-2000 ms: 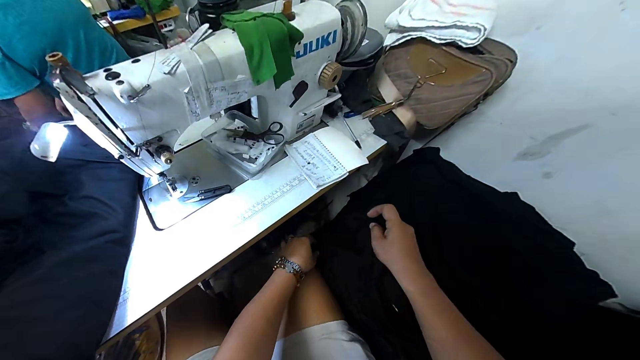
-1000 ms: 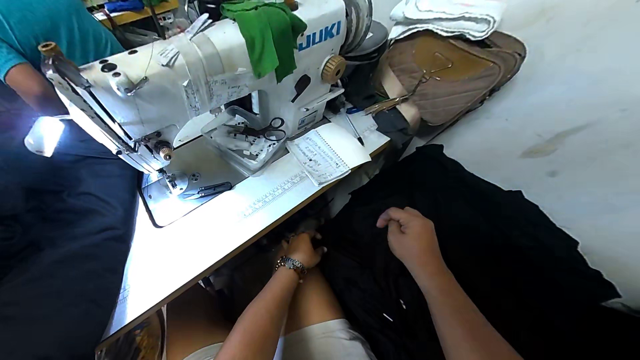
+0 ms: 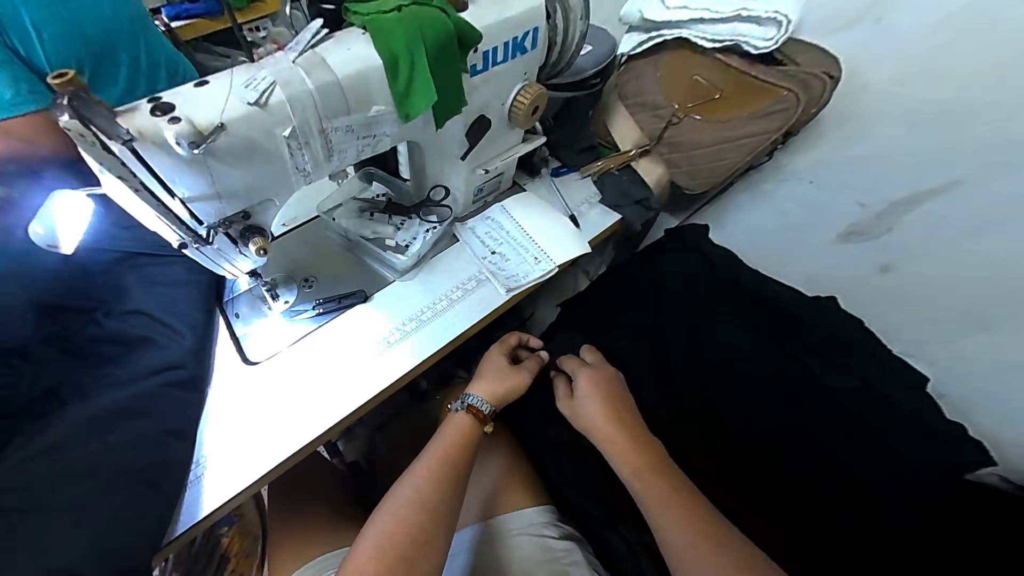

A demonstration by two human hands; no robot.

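Black fabric (image 3: 720,360) lies spread at the right and over my lap. My left hand (image 3: 509,370), with a metal watch on its wrist, pinches the fabric near its edge beside the table. Close to its right, my right hand (image 3: 590,390) grips the same fabric, its fingertips almost meeting the left ones. Behind them stands a white Juki sewing machine (image 3: 352,120) with its lamp lit. Thread snips (image 3: 340,302) rest on its bed. The part of the cloth between my fingers is too dark to make out.
The table edge (image 3: 384,400) runs beside my left hand. On the table are a spiral notebook (image 3: 512,244), a pen (image 3: 564,200) and a plastic tray (image 3: 392,232) with scissors (image 3: 432,206). A brown bag (image 3: 704,112) is behind. Dark cloth (image 3: 96,384) hangs at left; a person in teal (image 3: 88,52) is beyond.
My left hand has come up from beside the table edge, and my right hand has moved left and down. The two hands, apart before, are now close together at the fabric.
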